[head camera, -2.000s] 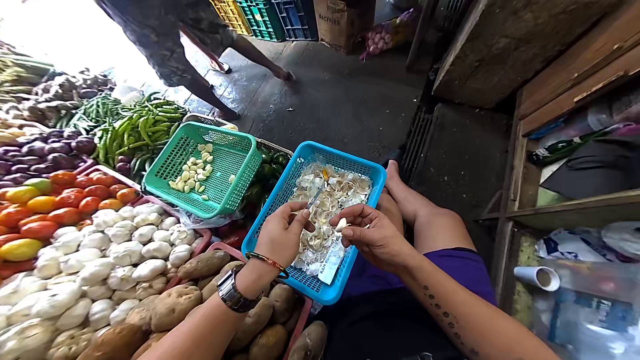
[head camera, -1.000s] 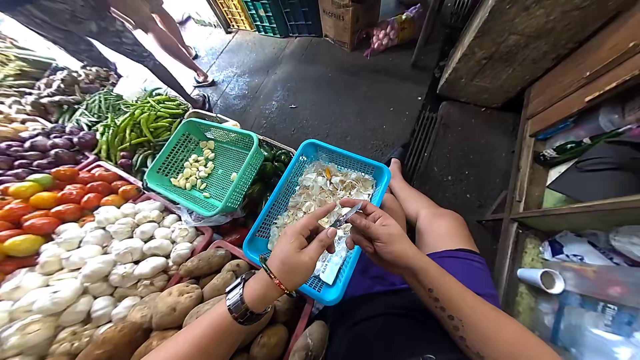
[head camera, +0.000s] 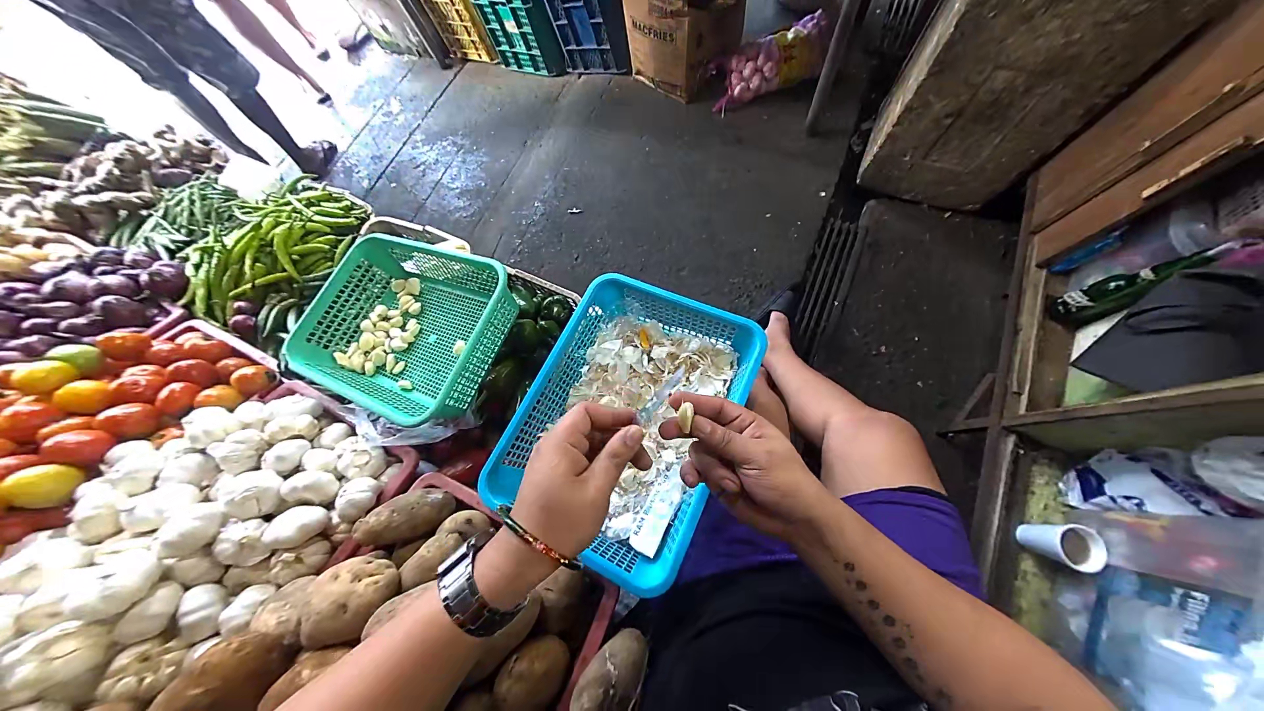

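Note:
My right hand (head camera: 746,459) pinches a pale garlic clove (head camera: 685,418) between thumb and forefinger, above a blue plastic basket (head camera: 533,395). My left hand (head camera: 588,469) is close beside it, thumb and forefinger curled near each other. A thin, pale, blade-like strip (head camera: 660,395) shows between the hands; whether the left fingers hold it is unclear. Under the hands, the blue basket holds papery garlic skins (head camera: 632,360) and a printed wrapper (head camera: 657,513). To its left, a green plastic basket (head camera: 459,380) contains several peeled garlic cloves (head camera: 380,336).
Whole garlic bulbs (head camera: 247,494), potatoes (head camera: 346,602), tomatoes (head camera: 128,420), onions (head camera: 109,296) and green chillies (head camera: 286,247) lie at left. Crates (head camera: 518,35) and a cardboard box (head camera: 681,44) stand ahead. A wooden shelf (head camera: 1136,410) is at right. A person's legs (head camera: 212,74) show top left.
My hands were together over the basket a second ago; now their fingertips are slightly apart, with the clove plainly visible in the right. The passer-by's legs at top left have shifted.

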